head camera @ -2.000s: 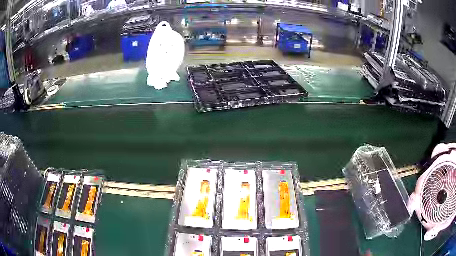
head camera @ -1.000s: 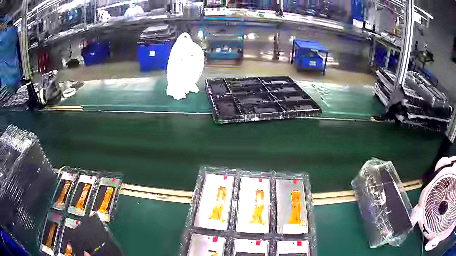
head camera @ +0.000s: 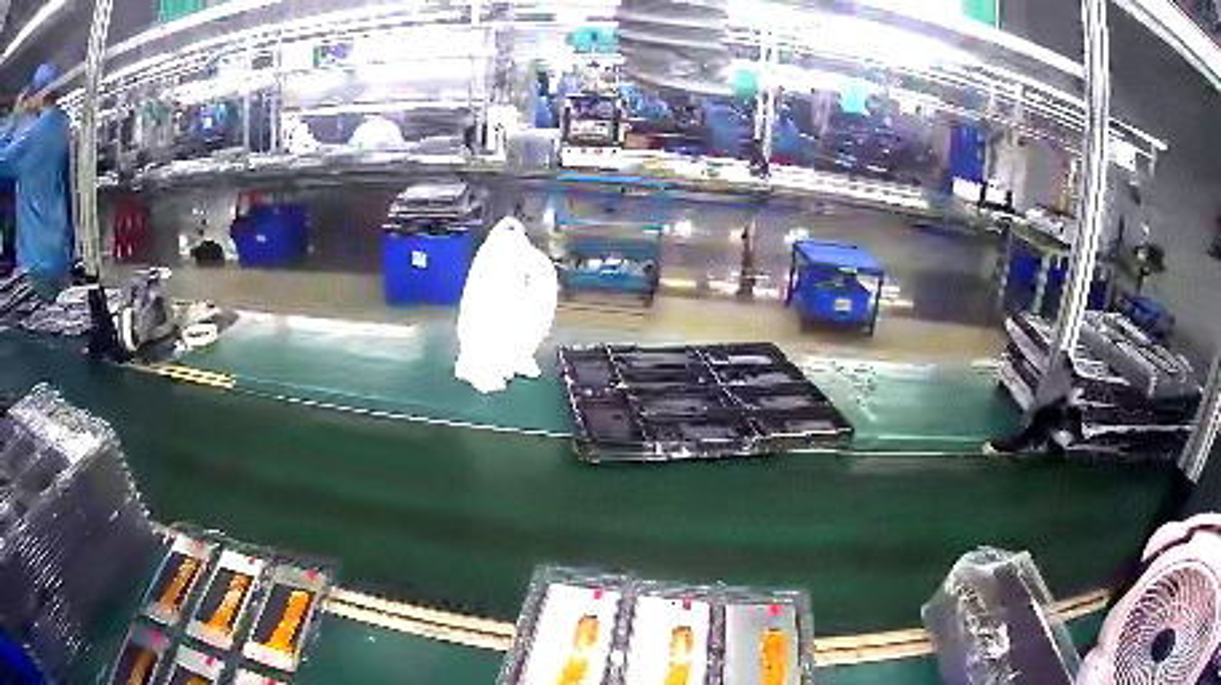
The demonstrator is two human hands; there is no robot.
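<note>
No hand shows in the head view. A clear six-pocket tray (head camera: 621, 612) lies nearest in front, cut off by the lower edge. Its back row holds three phone screens (head camera: 659, 660), back side up, with orange flex cables and red marks at their far ends. A second clear tray (head camera: 259, 573) at the lower left holds more screens (head camera: 284, 618) of the same kind, also cut off below. Whether anything lies over the front rows cannot be seen.
A tall stack of empty blister trays (head camera: 70, 529) stands at left. A clear box (head camera: 998, 622) and a pink fan (head camera: 1162, 629) are at right. Across the green belt (head camera: 402, 482) lie a black divided tray (head camera: 703, 399) and a white covered object (head camera: 509, 308). A person in blue (head camera: 40, 187) stands far left.
The view has tilted up, so the trays sit lower and are cut off more. The dark flat piece and fingertip seen over the left tray one second ago are out of view.
</note>
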